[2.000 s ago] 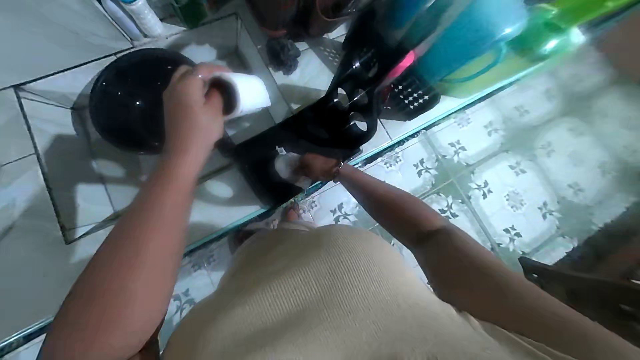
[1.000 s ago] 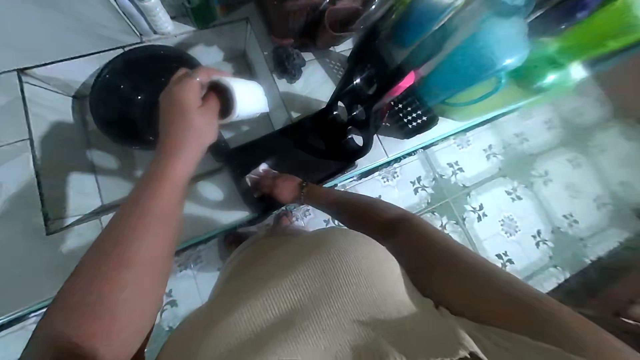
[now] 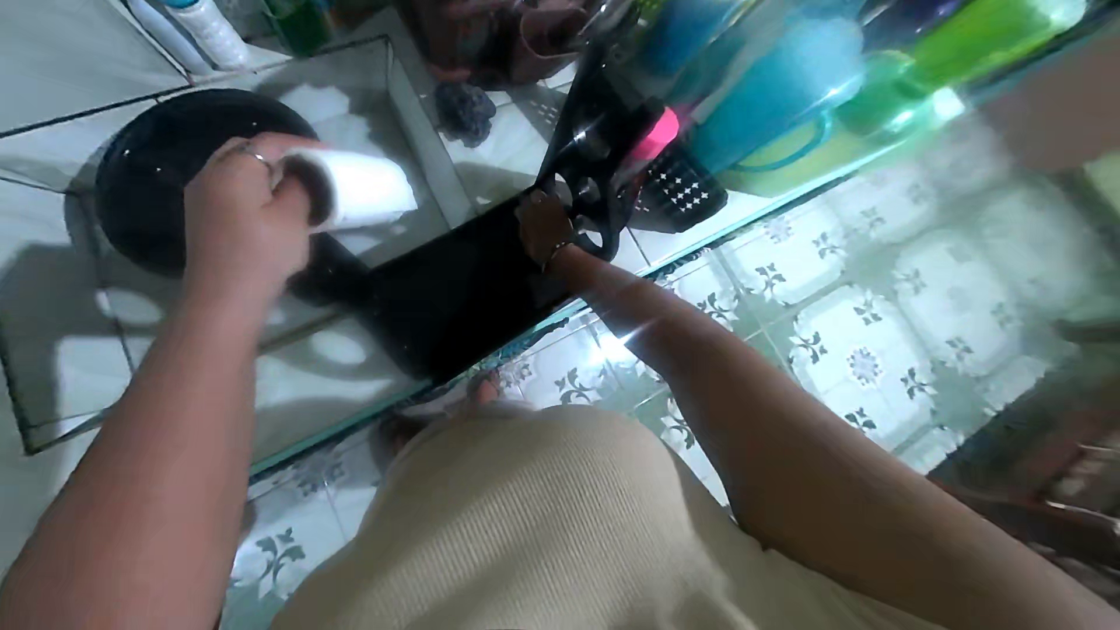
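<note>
My left hand (image 3: 249, 201) grips a white paper roll (image 3: 372, 190) by its brown core end, above a round black pan (image 3: 140, 188) in the tiled basin. A black flat panel (image 3: 464, 284) lies across the basin's right side and the counter edge. My right hand (image 3: 544, 226) rests at the panel's far end, beside the round openings of a black holder (image 3: 604, 206). Its fingers are partly hidden, and whether they hold a cloth or a piece of paper cannot be told.
A dark crumpled scrubber (image 3: 465, 114) sits beyond the basin rim (image 3: 420, 131). Blue pitcher (image 3: 774, 96), green plastic container (image 3: 892, 92) and black perforated basket (image 3: 682, 188) crowd the counter's right end. Bottles (image 3: 210, 31) stand at the back left. Patterned floor tiles lie below the glass-like counter edge.
My right hand has moved along the black panel from its near part toward the holder with round openings. My left hand still holds the white roll over the pan.
</note>
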